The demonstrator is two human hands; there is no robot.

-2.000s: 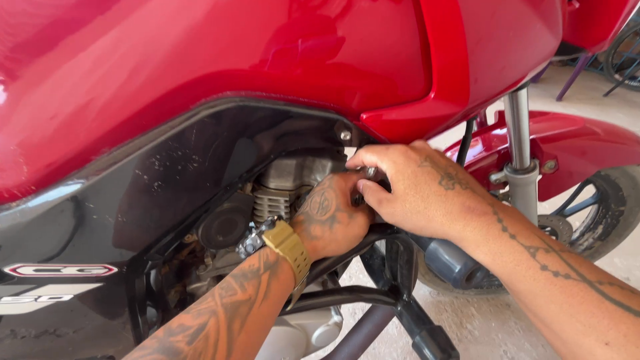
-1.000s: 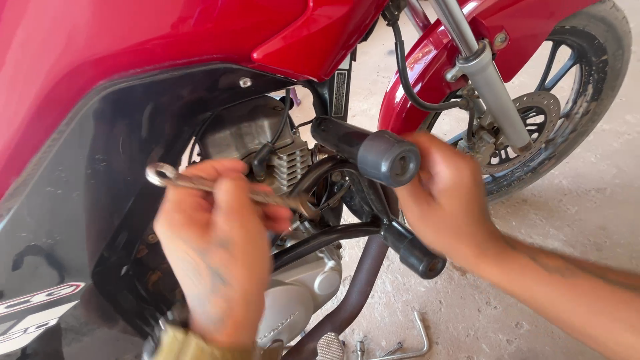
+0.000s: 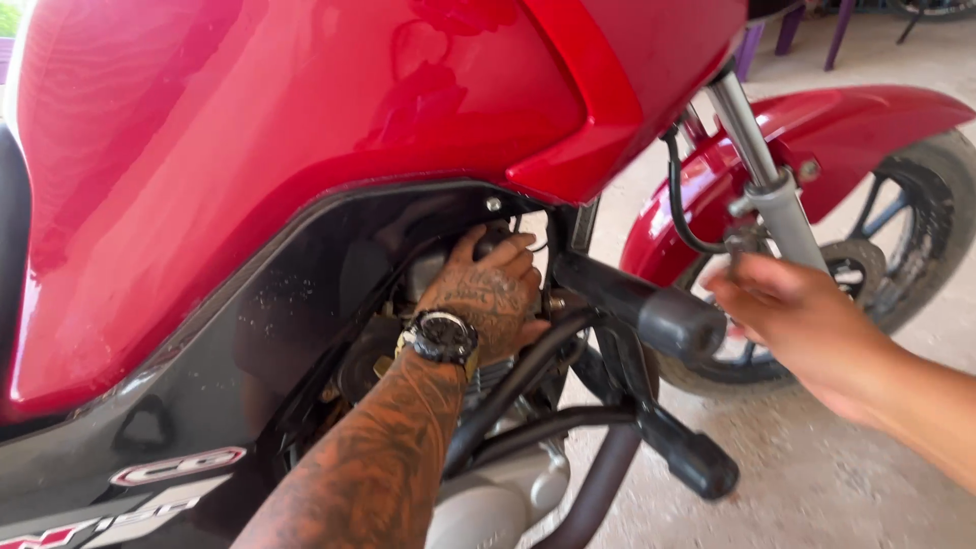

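My left hand (image 3: pixel 488 297), wearing a watch (image 3: pixel 441 337), reaches in under the red fuel tank (image 3: pixel 366 99) of a motorcycle. Its back faces me and its fingers rest around a dark rounded part (image 3: pixel 492 242) at the top of the engine; whether they grip it is not clear. My right hand (image 3: pixel 770 305) is raised beside the rubber-capped end of the black crash bar (image 3: pixel 681 323), in front of the front wheel. Its thumb and fingers are pinched on a small dark item (image 3: pixel 741 248), blurred, whose kind I cannot tell.
The crash bar's lower end (image 3: pixel 705 465) juts out below. Behind my right hand are the fork leg (image 3: pixel 789 210), a black hose (image 3: pixel 679 202) and the red front fender (image 3: pixel 854 114). A black side panel (image 3: pixel 305 305) borders the engine. Purple furniture legs (image 3: pixel 839 34) stand farther back.
My left hand, which held a wrench in front of the engine, now shows no wrench and reaches to the engine top. My right hand has left the crash bar's end and moved beside it. The view has shifted.
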